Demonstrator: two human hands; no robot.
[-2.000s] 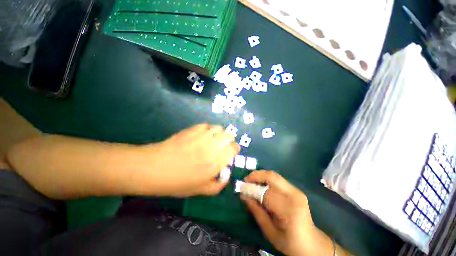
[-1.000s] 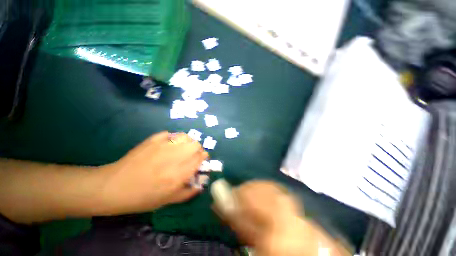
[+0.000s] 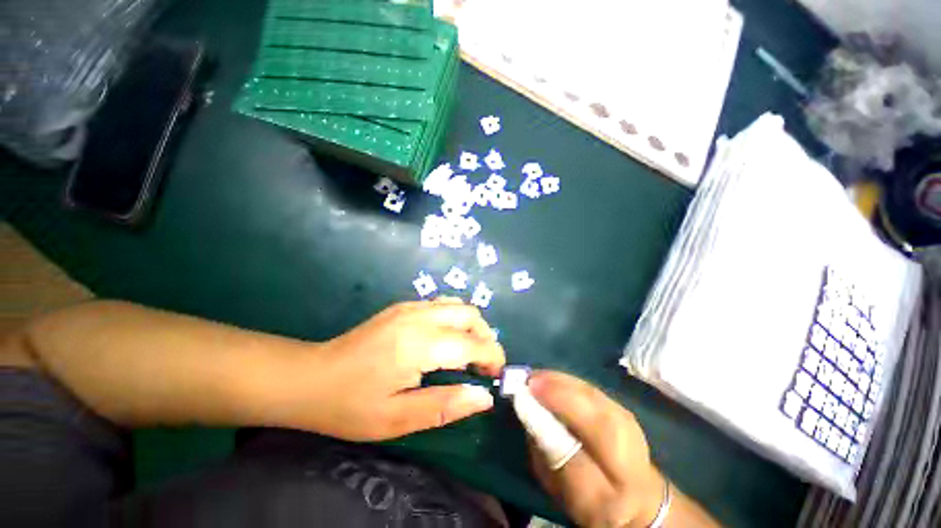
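Observation:
My right hand point(image 3: 593, 443), with a white wrap on one finger, holds a small white square piece point(image 3: 513, 381) with a dark blue-purple edge at its fingertips. My left hand point(image 3: 413, 361) is just left of it, thumb and fingers apart around a small gap, with nothing visible held. A green board point(image 3: 439, 454) lies under the hands, largely hidden and dark. Loose white-blue backing pieces point(image 3: 454, 196) lie scattered beyond my left hand, and one point(image 3: 425, 284) lies close to its fingers. A thick stack of sticker sheets point(image 3: 722, 299) lies at right, dark-edged squares on its top sheet.
A stack of green panels point(image 3: 346, 77) stands at upper left, beside a black phone point(image 3: 134, 134) and clear plastic point(image 3: 62, 72). A cream perforated sheet point(image 3: 609, 62) is at the top. A black ring-shaped roll point(image 3: 918, 196) and a grey striped pile point(image 3: 898, 443) are at right.
My right hand went from the board towards the sheets, blurred, and is back with a square piece. My left fingers have spread. Another loose backing piece lies beyond them. The camera view has shifted.

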